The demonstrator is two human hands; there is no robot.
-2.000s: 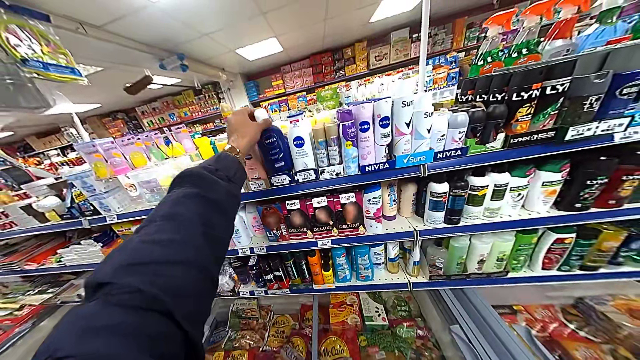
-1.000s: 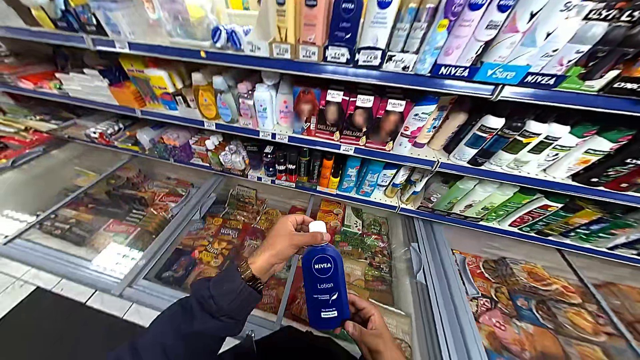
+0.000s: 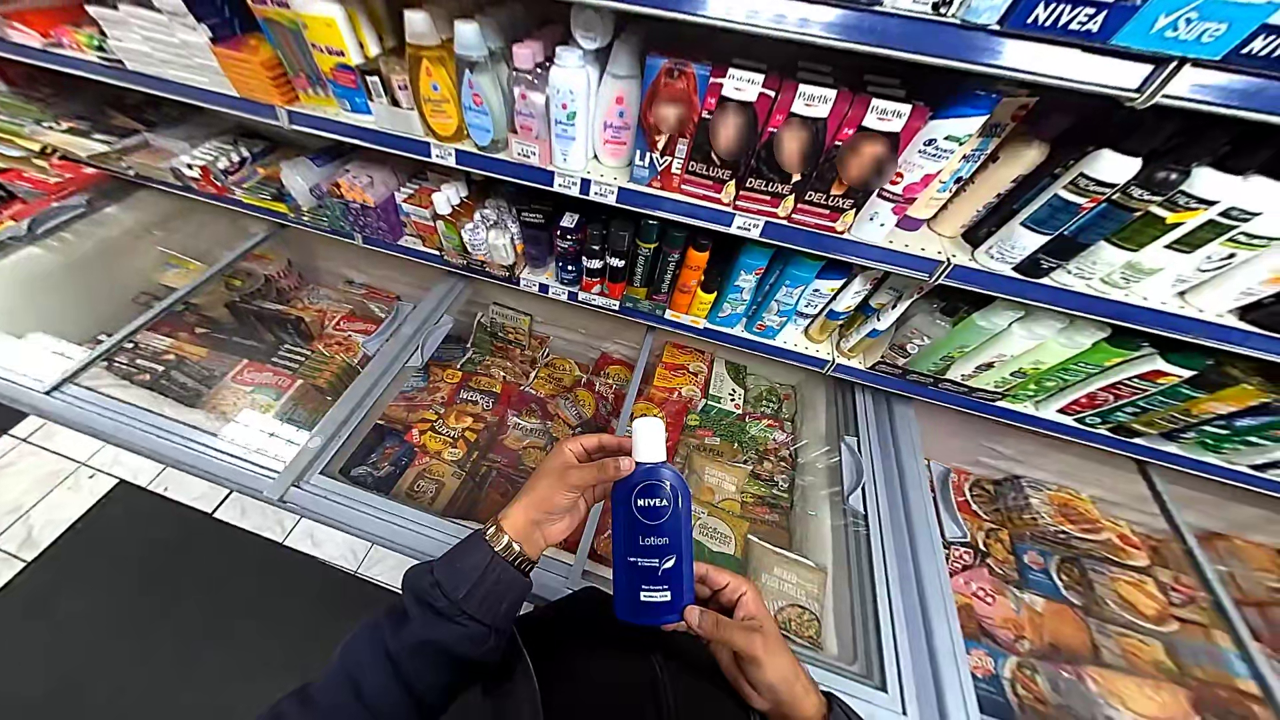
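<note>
A blue Nivea lotion bottle [image 3: 652,560] with a white cap stands upright between my two hands, its front label facing me. My left hand [image 3: 570,485] grips it near the cap and shoulder, with thumb and fingers at the upper left side. At the lower right edge and base, my right hand [image 3: 740,630] holds it between thumb and fingers. A metal-banded watch sits on my left wrist, below a dark sleeve.
Glass-topped chest freezers [image 3: 350,420] with bagged frozen food lie below the bottle. Behind them rise blue-edged shelves [image 3: 700,215] with baby toiletries, hair dye boxes [image 3: 735,140], shampoos and deodorants. A dark mat [image 3: 180,610] covers part of the tiled floor at lower left.
Two seconds ago my left hand was at the blue bottle on the upper shelf; now both hands hold the bottle low in front of me. The view has tilted down.
</note>
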